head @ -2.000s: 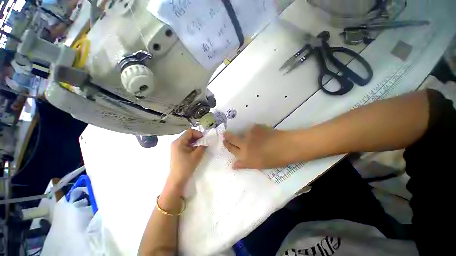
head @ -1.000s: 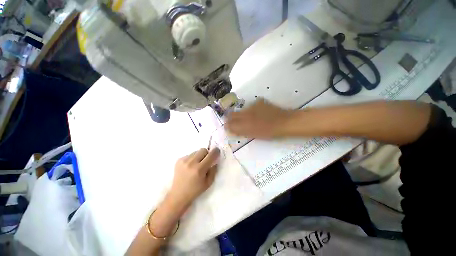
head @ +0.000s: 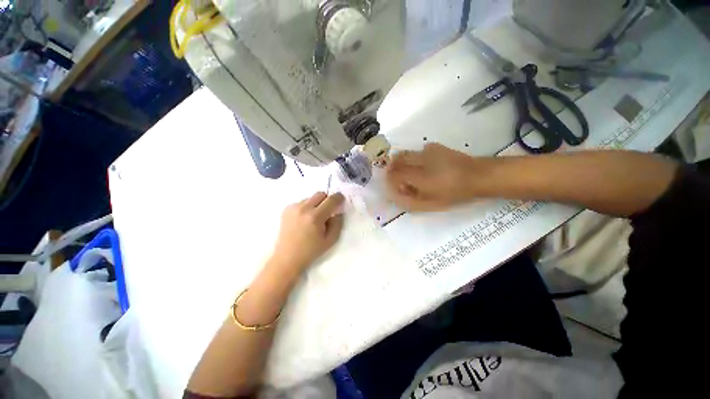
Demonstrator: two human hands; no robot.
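A white garment piece [head: 350,273] lies on the white sewing table and hangs over its front edge. Its upper end is near the presser foot and needle [head: 354,167] of the off-white sewing machine [head: 265,70]. My left hand [head: 310,230] lies on the cloth just in front of the needle, fingertips pressed down on it. My right hand [head: 428,178] is right of the presser foot, fingers curled and slightly blurred; whether it holds cloth or thread cannot be told.
Black-handled scissors [head: 545,113] and thin metal tweezers or snips [head: 611,75] lie at the right. A printed ruler tape [head: 498,230] runs along the front edge. A blue crate [head: 118,269] with white pieces stands at the lower left. Cream cloth [head: 588,269] is below right.
My hands were together at the cloth by the needle, then moved apart. The left has moved slightly up toward the needle since the last frame; the right has shifted right. The camera view has shifted.
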